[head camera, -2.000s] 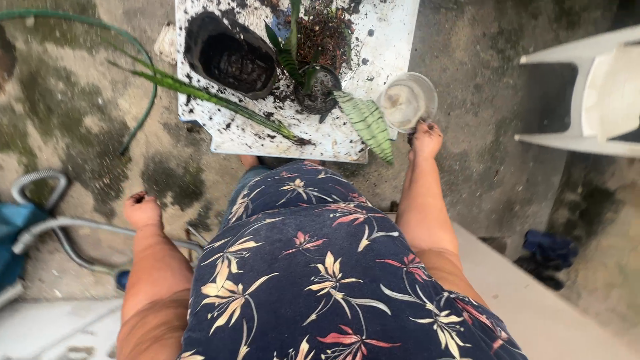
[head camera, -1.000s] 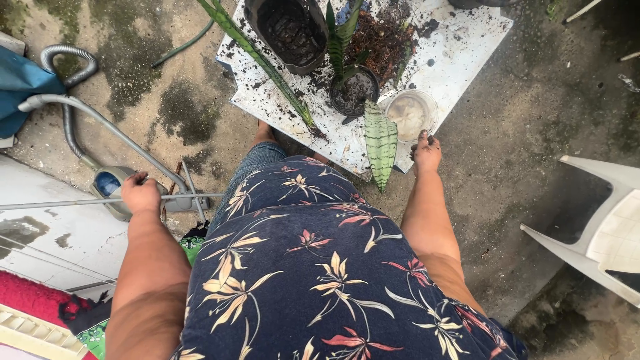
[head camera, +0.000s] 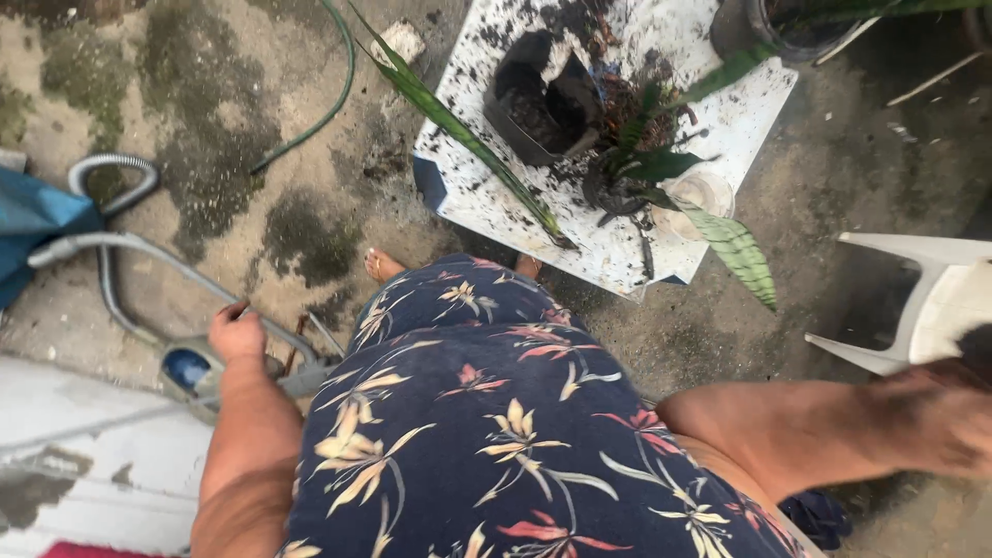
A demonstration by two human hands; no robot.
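Note:
My left hand (head camera: pixel 238 332) is closed loosely beside the vacuum cleaner (head camera: pixel 186 368) and its wand; whether it holds anything is hidden. Blurred at the right edge, my right hand (head camera: pixel 942 415) reaches out beside a white plastic chair (head camera: pixel 942 310), its fingers partly out of view. In front of me, a soil-strewn white board (head camera: pixel 480 198) bears a dark planter bag (head camera: pixel 535 116), a small pot (head camera: pixel 612 186) with a snake plant, and a clear plastic tub (head camera: pixel 701 194). One long snake plant leaf (head camera: pixel 473 143) lies across the board's left side, and a paler leaf (head camera: pixel 732 248) overhangs the near edge.
A green hose (head camera: pixel 345 85) and a whitish lump (head camera: pixel 399 43) lie on the stained concrete. The grey vacuum hose (head camera: pixel 112 287) curls near a blue cover (head camera: pixel 39 221) at the left. A larger dark pot (head camera: pixel 744 27) stands at the top. Dark cloth (head camera: pixel 814 515) lies at lower right.
My right hand has left the clear tub's rim and swung out to the right, near the chair. The view has shifted. My left arm remains out at the left.

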